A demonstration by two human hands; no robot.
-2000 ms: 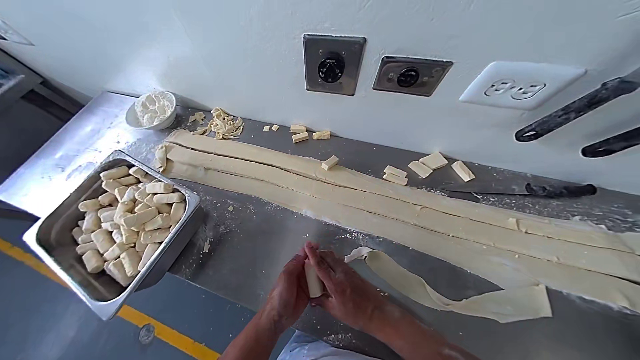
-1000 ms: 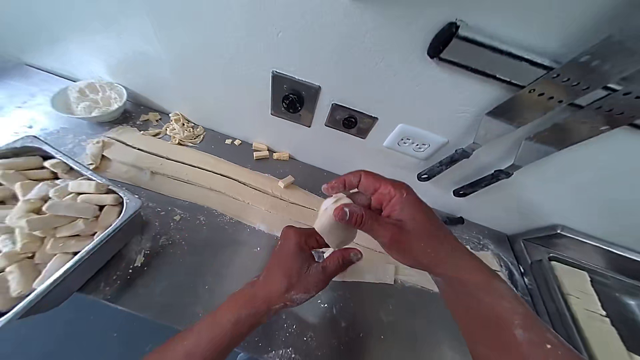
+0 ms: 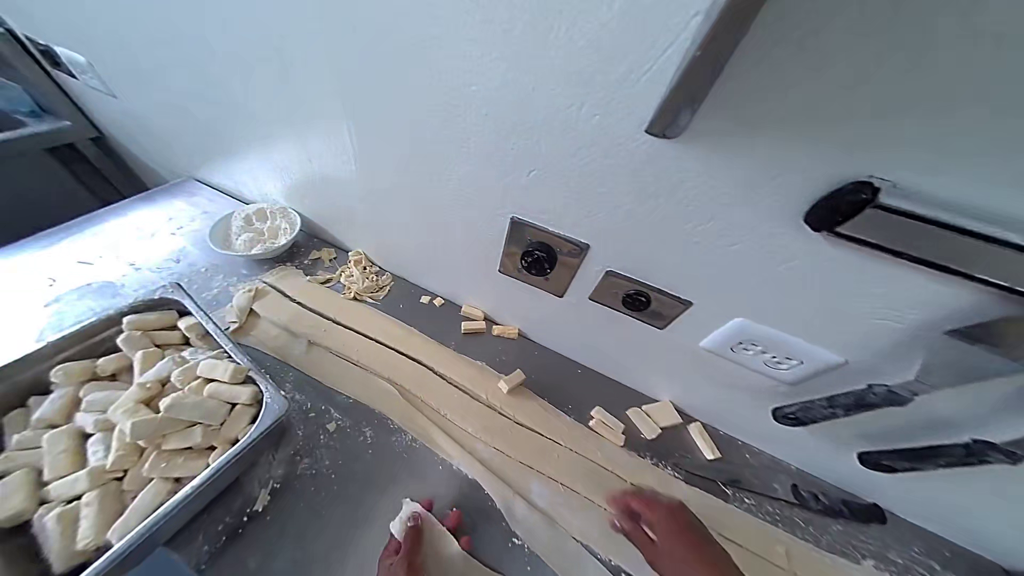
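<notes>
My left hand point(image 3: 420, 540), at the bottom centre, pinches the end of a dough strip point(image 3: 452, 554), with a whitish folded lump of dough at its tip; whether cheese lies inside cannot be seen. To its right my right hand point(image 3: 668, 532) is over the long dough strips point(image 3: 448, 384), blurred, its fingers apart and nothing visible in them. Those strips run diagonally along the steel table. Beyond them lie cheese sticks point(image 3: 512, 381), some by the wall and one on the dough edge. A deep metal pan point(image 3: 276, 404) at left holds many dough-wrapped pieces point(image 3: 194, 408).
A white bowl of flour point(image 3: 260, 230) and a heap of dough scraps point(image 3: 364, 278) sit by the wall. A black-handled knife point(image 3: 836, 504) lies behind the strips. Outlets point(image 3: 772, 350) and black-handled spatulas point(image 3: 844, 404) are on the wall. Dusty steel tabletop point(image 3: 344, 480) shows before the strips.
My hands, together around a dough piece one second ago, are now apart. My left hand now holds a strip's end, and my right hand is lower, over the long strips. The view has shifted.
</notes>
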